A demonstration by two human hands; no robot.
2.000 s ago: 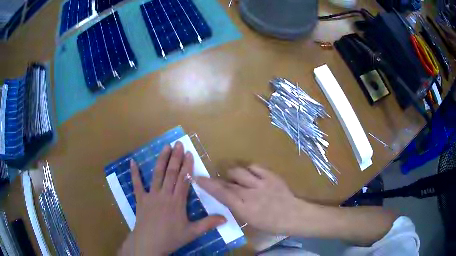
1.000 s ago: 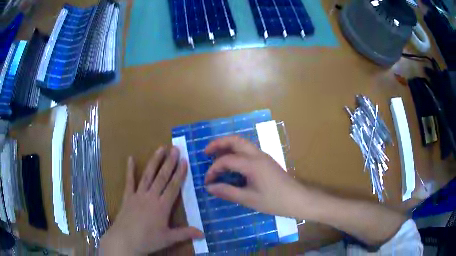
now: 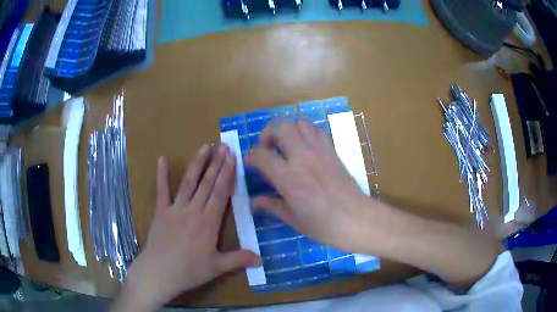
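Note:
A joined string of solar cells (image 3: 281, 256) lies on the table in front of me, light blue with pale cross lines. A white strip (image 3: 244, 213) runs along its left edge and a wider white strip (image 3: 348, 143) along its right edge, with thin ribbon ends and a silver line beyond. My left hand (image 3: 192, 219) lies flat with fingers spread, fingertips and thumb touching the left strip. My right hand (image 3: 305, 177) is over the middle of the string with bent fingers; I see nothing held in it, and its fingertips are partly blurred.
Long ribbon strips (image 3: 112, 189), a white strip stack (image 3: 74, 183) and a black phone (image 3: 41, 213) lie left. Short ribbon pieces (image 3: 467, 146) and white strips (image 3: 506, 158) lie right. Finished strings (image 3: 91, 36) stand upper left; a green mat (image 3: 201, 21) and grey device (image 3: 473, 24) are at the back.
The view has swung right and down over the table. My right hand has come from the right strip to the middle of the string; my left hand has moved to the left strip.

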